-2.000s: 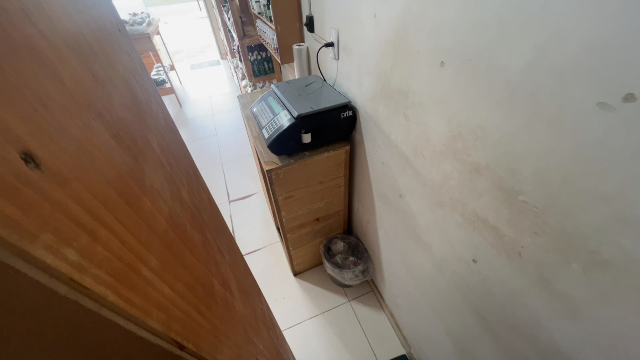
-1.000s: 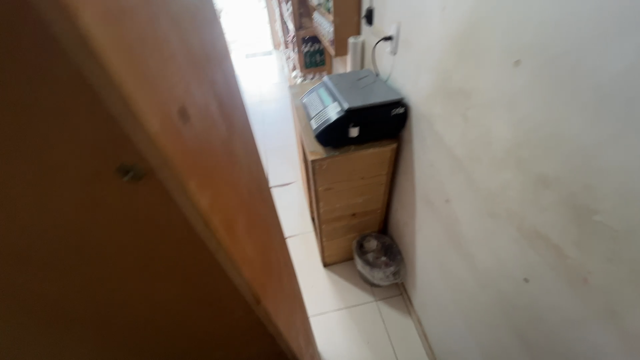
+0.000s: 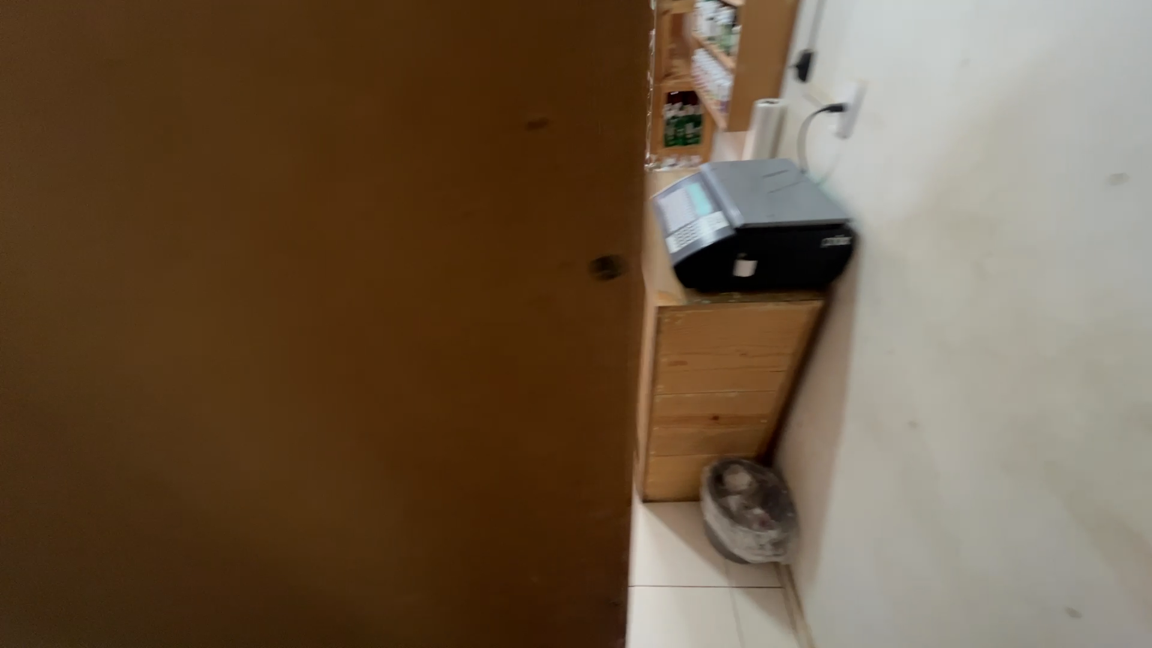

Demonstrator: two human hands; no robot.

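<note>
Neither of my hands is in the head view. A brown wooden panel (image 3: 315,324) fills the left half, close to the camera, with a dark knot or hole near its right edge. Past that edge, a grey and black electronic scale (image 3: 765,225) with a keypad rests on a wooden cabinet (image 3: 720,387). A small waste bin (image 3: 749,511) lined with a clear plastic bag stands on the floor at the cabinet's foot, beside the wall.
A stained white wall (image 3: 990,360) runs down the right side, with a plug in a wall socket (image 3: 848,110). Behind the scale are a white roll (image 3: 765,128) and wooden shelves (image 3: 754,67) with bottles. Pale tiles (image 3: 684,549) cover the floor.
The view has shifted, so the panel's darker face now covers the left half and hides the walkway seen earlier. Scale, cabinet and bin keep their places relative to each other.
</note>
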